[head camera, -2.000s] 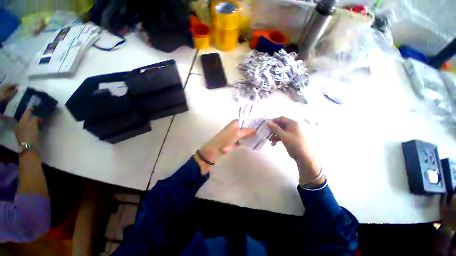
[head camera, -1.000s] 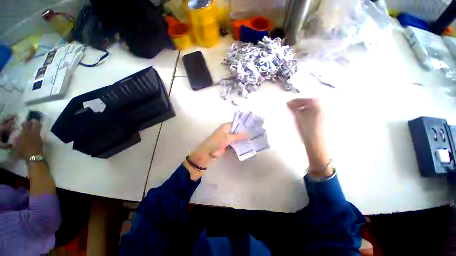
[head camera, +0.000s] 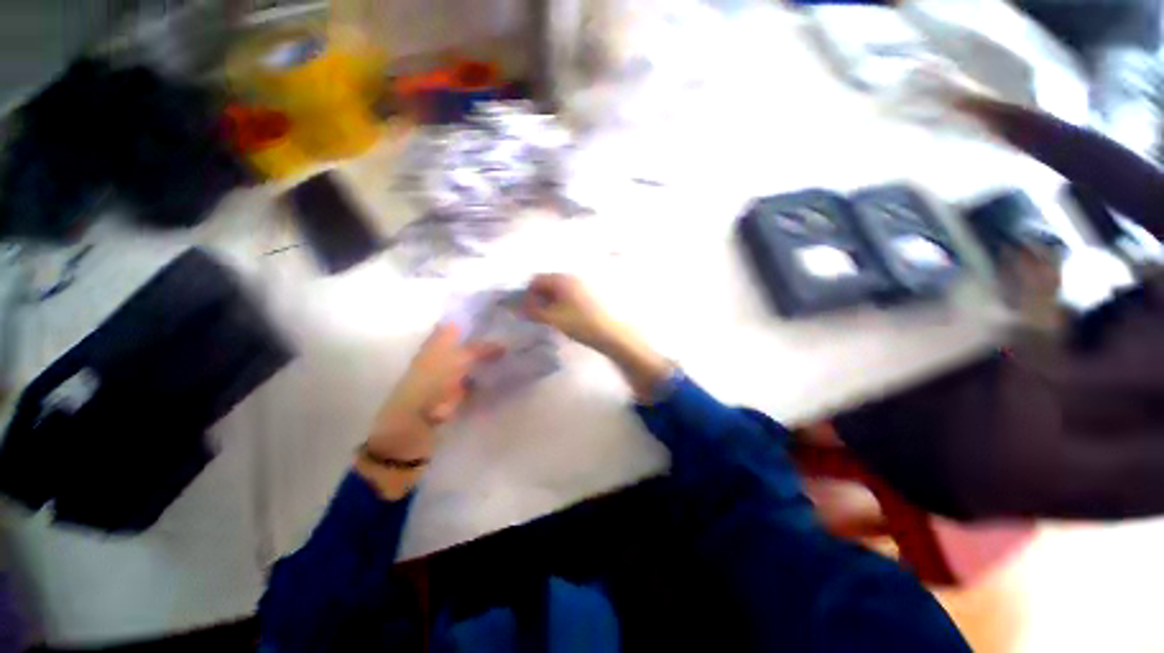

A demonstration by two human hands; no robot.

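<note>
The picture is blurred. My left hand (head camera: 438,383) holds the fanned white printed cards (head camera: 514,357) above the bench in front of me. My right hand (head camera: 562,306) is at the upper right edge of the cards, fingers bent together; whether it grips a card is too blurred to tell. A tangled silvery cable pile (head camera: 492,166) lies just beyond the cards. Two black insert trays (head camera: 798,287) stand side by side at the right, each with a white piece in its recess.
Black trays (head camera: 166,370) are stacked at left, one with a white card. A phone (head camera: 332,223) lies left of the cables. Yellow tape rolls (head camera: 306,109) and a black bag (head camera: 115,153) are behind. At right, a person's dark sleeves (head camera: 1059,396) and hands reach over the bench.
The view has swung right, bringing the neighbour at right and both trays into view. My right hand has come back from the right to the cards.
</note>
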